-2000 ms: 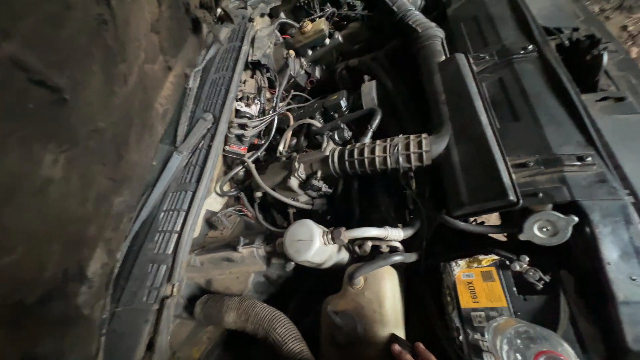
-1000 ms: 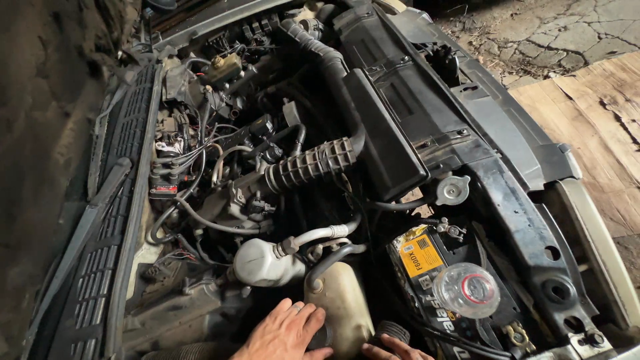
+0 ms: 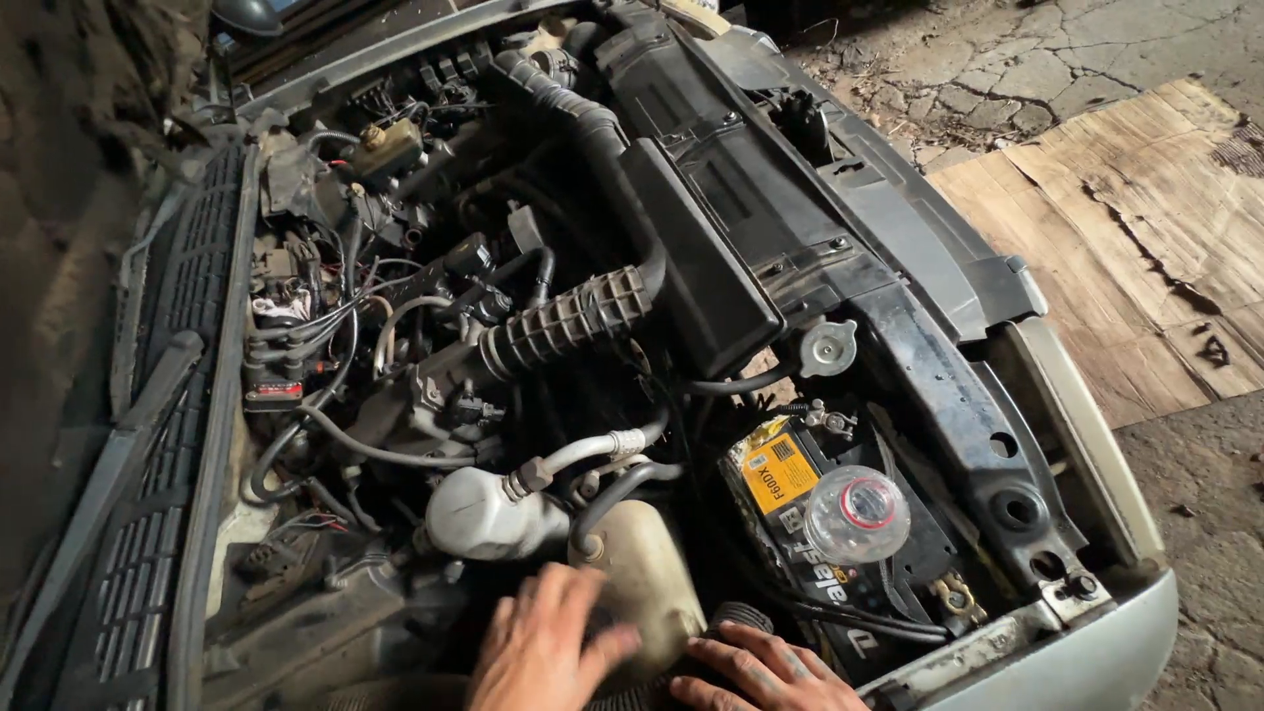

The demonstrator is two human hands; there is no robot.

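Observation:
My left hand (image 3: pixel 548 642) is spread, slightly blurred, just left of the translucent plastic coolant reservoir (image 3: pixel 647 583) at the bottom middle, and nothing shows in its grasp. My right hand (image 3: pixel 760 671) lies at the bottom edge, right of the reservoir, with its fingers over the end of a black corrugated hose (image 3: pixel 741 617); whether they grip it cannot be told. A white metal canister (image 3: pixel 484 513) with a pipe fitting sits above the left hand. To the right is the car battery (image 3: pixel 820 592), with a clear plastic bottle part (image 3: pixel 857 515) with a red ring on top.
The engine bay holds a ribbed air intake hose (image 3: pixel 568 321), a black air filter box (image 3: pixel 691 257), a radiator cap (image 3: pixel 828 348) and ignition leads (image 3: pixel 326 321). A wiper arm (image 3: pixel 148 415) runs along the left. Flattened cardboard (image 3: pixel 1116 247) lies on cracked ground beyond the front edge.
Both hands have come further into view around the reservoir; two seconds ago only fingertips showed at the bottom edge. The view has shifted to take in the car's front edge and the cardboard.

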